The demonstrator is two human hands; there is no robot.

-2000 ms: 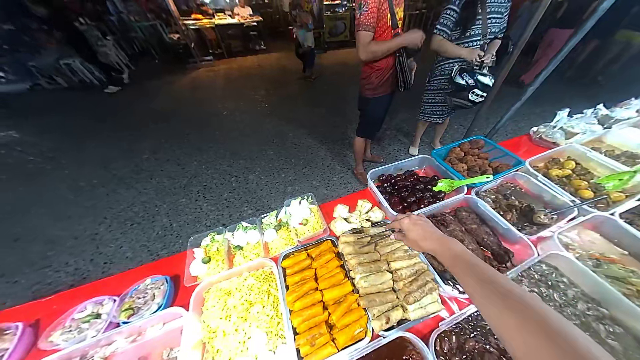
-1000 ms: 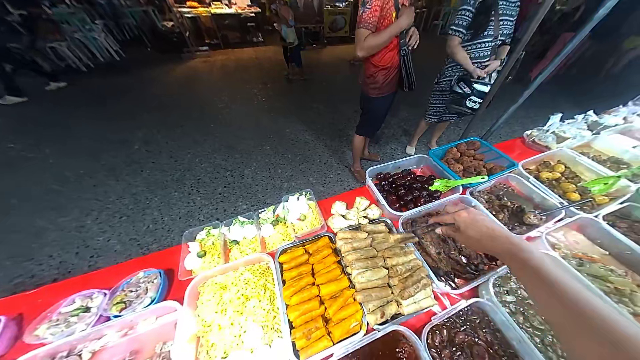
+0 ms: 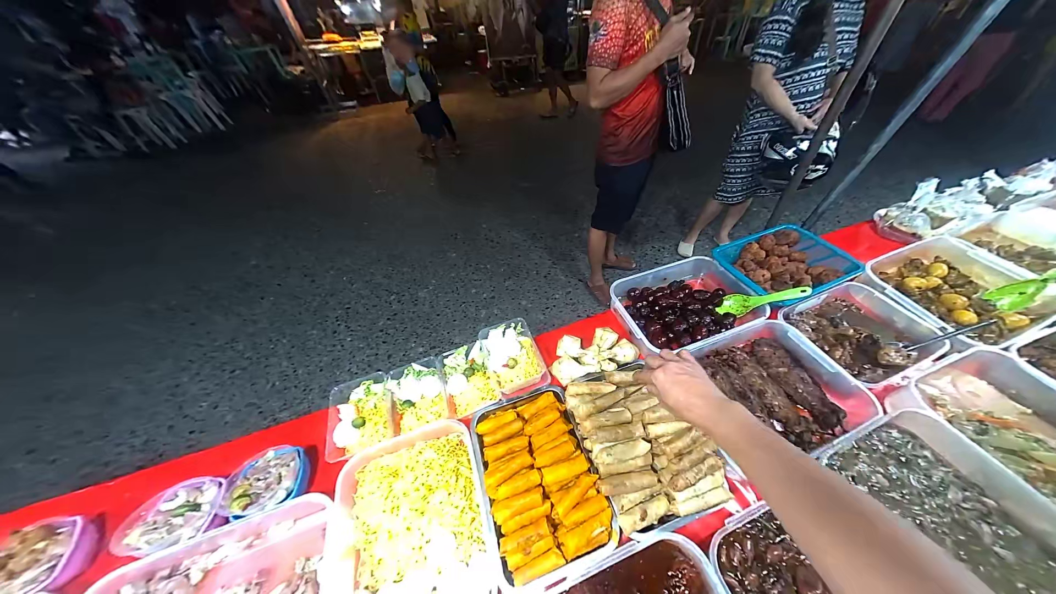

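Observation:
My right hand [image 3: 681, 384] reaches in from the lower right, its fingers down at the far right corner of a tray of pale fried rolls [image 3: 623, 454]. Whether the fingers grip a roll or the tray's edge cannot be told. Just left of the rolls is a tray of orange wrapped rolls [image 3: 540, 487]. To the hand's right lies a plastic tub of dark grilled meat [image 3: 775, 384]. Beyond the fingertips stand a tub of dark red glazed balls [image 3: 676, 313] with a green spoon [image 3: 763, 302], and small pale wrapped pieces [image 3: 596, 355]. My left hand is out of view.
A tub of yellow noodles [image 3: 417, 503] and clear packs of noodles [image 3: 421, 396] stand at the left on the red tablecloth [image 3: 219, 445]. More food tubs fill the right side. Two people [image 3: 631, 124] stand beyond the table, near slanted metal poles [image 3: 907, 107].
My right hand has moved left from over the grilled meat to the corner of the pale roll tray, near where it was two seconds ago.

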